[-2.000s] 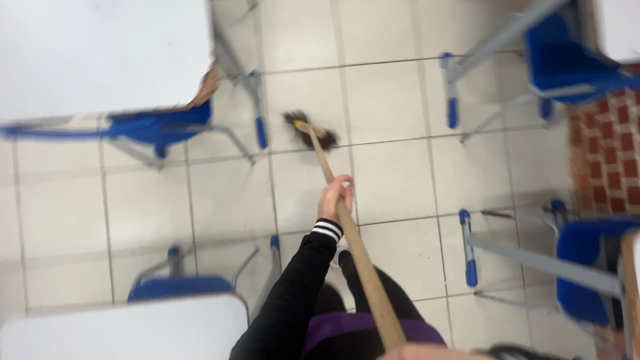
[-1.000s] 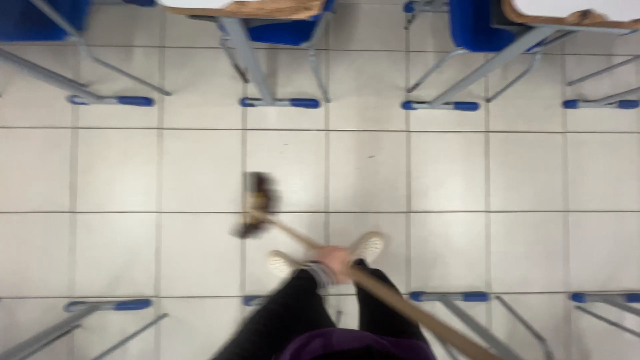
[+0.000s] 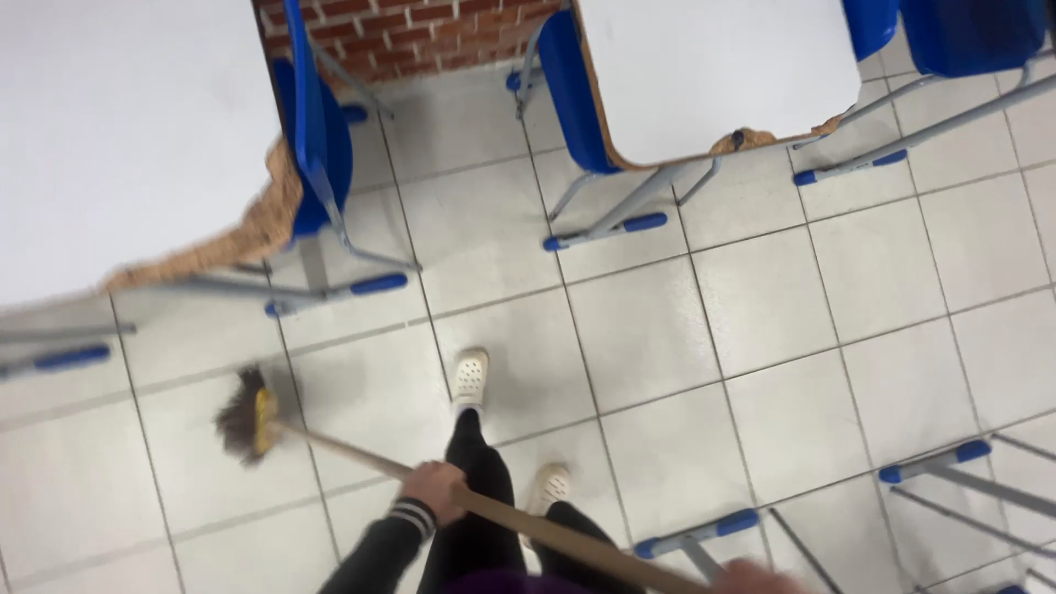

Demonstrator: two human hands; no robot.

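A broom with dark bristles and a yellow head (image 3: 262,417) is at the lower left over the tiled floor, its bristles pointing left. Its long wooden handle (image 3: 561,540) slants down to the right across my legs. My left hand (image 3: 435,488) is closed around the middle of the handle, below a black sleeve with a striped cuff. At the bottom edge, my right hand (image 3: 755,577) is blurred and partly cut off, at the upper end of the handle; its fingers are hard to make out.
White desks with chipped edges (image 3: 247,223) (image 3: 718,82) stand at the upper left and upper right, with blue chairs (image 3: 565,91) beside them. Metal legs with blue feet (image 3: 701,532) reach onto the floor at the lower right. A brick wall (image 3: 429,33) is at the top.
The view has turned a lot. The broom head, nearer my shoes a second ago, is now farther out to the left of them. My left hand remains on the handle.
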